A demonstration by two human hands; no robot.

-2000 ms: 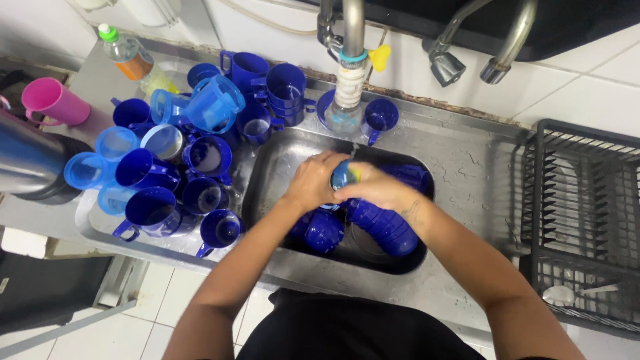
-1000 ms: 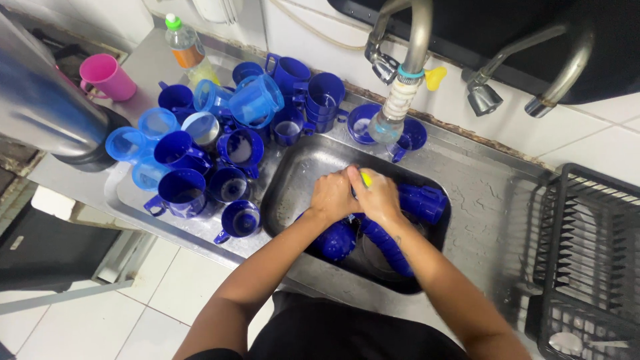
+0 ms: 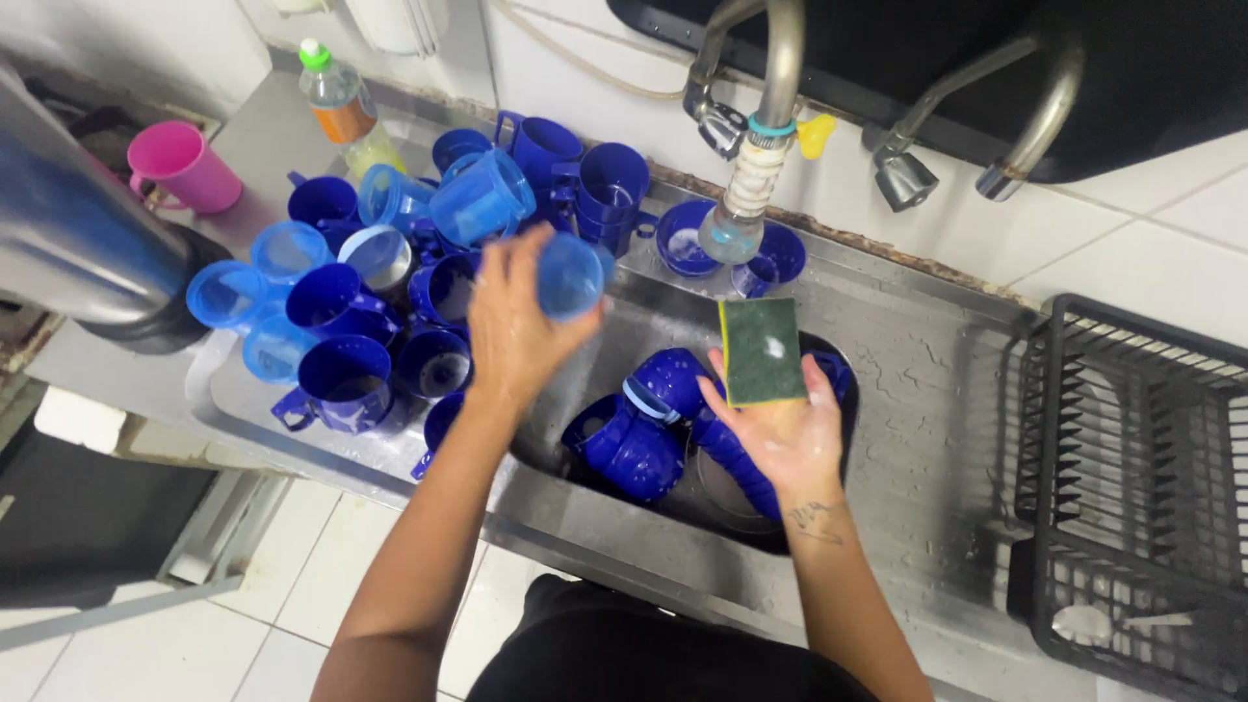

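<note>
My left hand [image 3: 517, 317] grips a translucent light-blue plastic cup [image 3: 570, 278] above the left edge of the steel sink basin; the hand is slightly blurred. On the open palm and fingers of my right hand [image 3: 785, 429] lies a green and yellow sponge [image 3: 761, 351], its green side up with a spot of foam on it. Below the hands, several wet dark-blue mugs [image 3: 639, 458] lie in the basin, some stacked. Left of the basin, many dark-blue mugs [image 3: 343, 380] and light-blue cups [image 3: 229, 294] crowd the steel drainboard.
A faucet with a white flexible nozzle [image 3: 756, 175] hangs over the basin's back edge, near two blue mugs [image 3: 687, 234]. A black dish rack [image 3: 1063, 468] stands on the right. A soap bottle [image 3: 341, 107], a pink mug [image 3: 185, 166] and a large metal appliance [image 3: 88, 205] are at the left.
My hands were together over the basin and have moved apart. My left hand is farther left with the light-blue cup, and the sponge now shows fully on my right hand.
</note>
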